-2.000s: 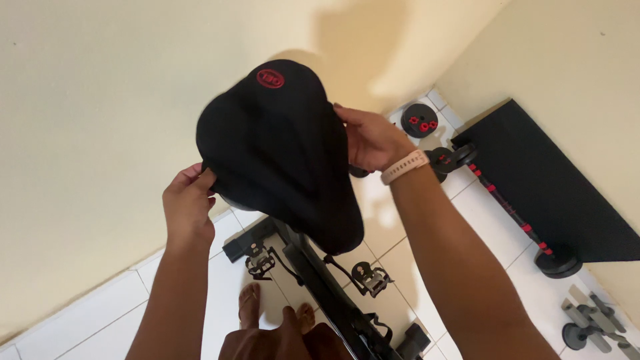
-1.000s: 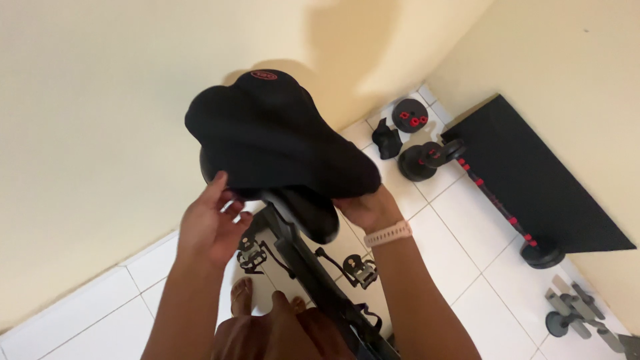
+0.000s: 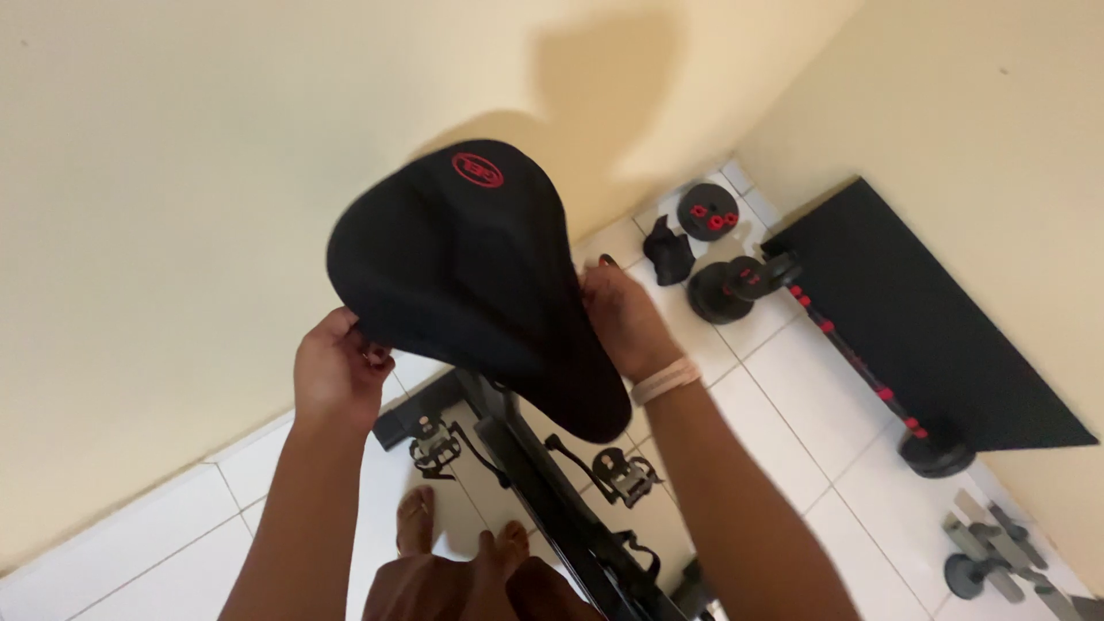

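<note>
A black padded bike seat cover point(image 3: 483, 285) with a red oval logo lies over the saddle of a black exercise bike point(image 3: 552, 509); the saddle itself is hidden beneath it. My left hand point(image 3: 341, 371) pinches the cover's edge at the lower left, fingers curled partly under it. On the opposite side, my right hand point(image 3: 625, 323), with a pale band on its wrist, is at the cover's right edge, its fingertips partly hidden behind it. Below the cover are the bike's left pedal point(image 3: 435, 444) and right pedal point(image 3: 625, 476).
Weight plates point(image 3: 707, 211), a black cloth-like item point(image 3: 668, 252) and a dumbbell point(image 3: 742, 285) lie on the white tiled floor. A barbell with red parts point(image 3: 854, 354) rests by a black mat point(image 3: 931, 319). Grey equipment point(image 3: 992, 552) sits lower right. A wall point(image 3: 172, 216) stands close at left.
One second ago the cover was raised and tilted, with the saddle's nose showing under it; now it covers that nose. My right hand has moved from under the cover's nose up along its right side.
</note>
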